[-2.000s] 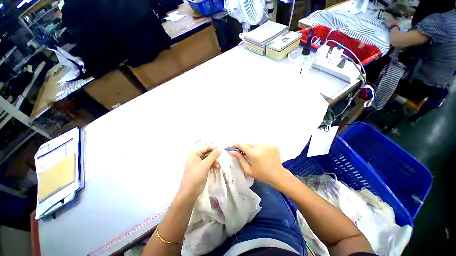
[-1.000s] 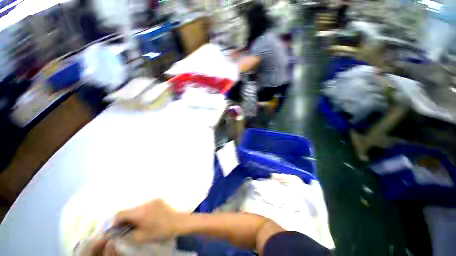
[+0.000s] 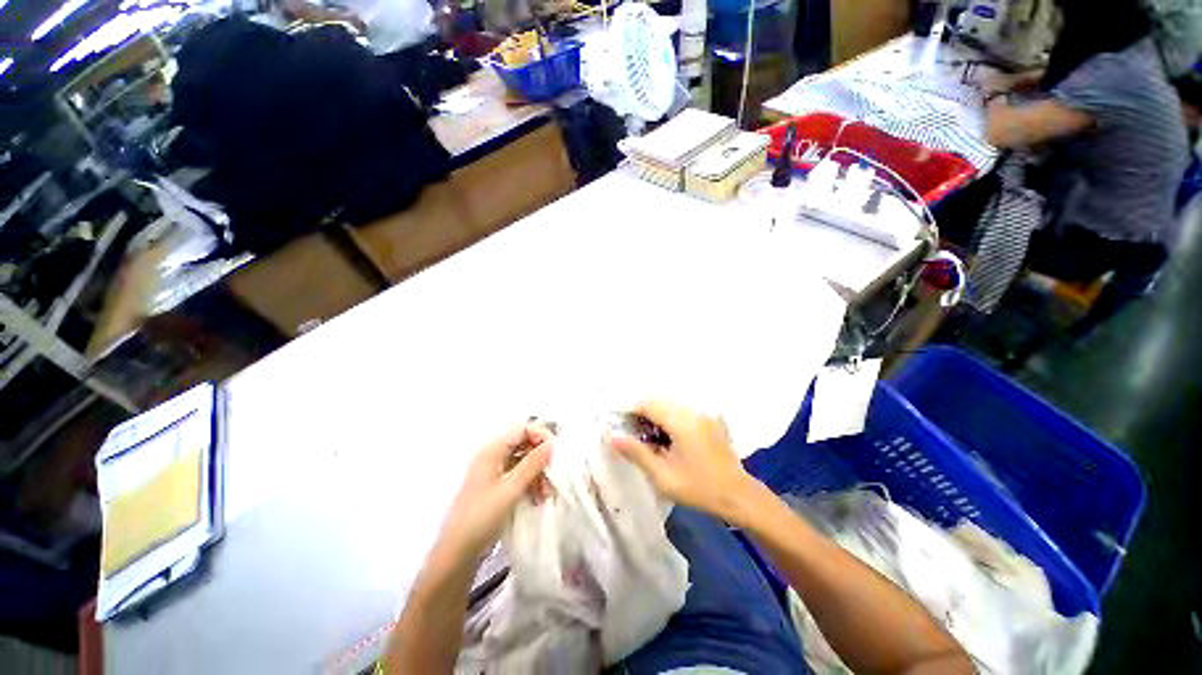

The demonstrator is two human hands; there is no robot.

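A thin cream garment with small flowers [image 3: 587, 554] is bunched between my hands and hangs over the table's near edge onto my lap. My left hand [image 3: 508, 477] pinches its upper edge on the left. My right hand [image 3: 679, 455] holds the cloth on the right, and a small dark tool, seemingly thread snips [image 3: 643, 427], shows inside its fingers. The tool's tips cannot be made out. The cloth between the fingertips is overexposed and its edge is unclear.
The white table [image 3: 461, 330] bears a clipboard with papers [image 3: 158, 508] at left, and boxes [image 3: 686, 143] and a power strip [image 3: 857, 205] at the far right. Blue baskets [image 3: 1015, 435] with cream garments stand at right. A person in a striped top [image 3: 1120, 145] sits beyond.
The view swung right and blurred, then came back to the table. Compared with the earliest frame, my hands are slightly farther apart and still hold the garment.
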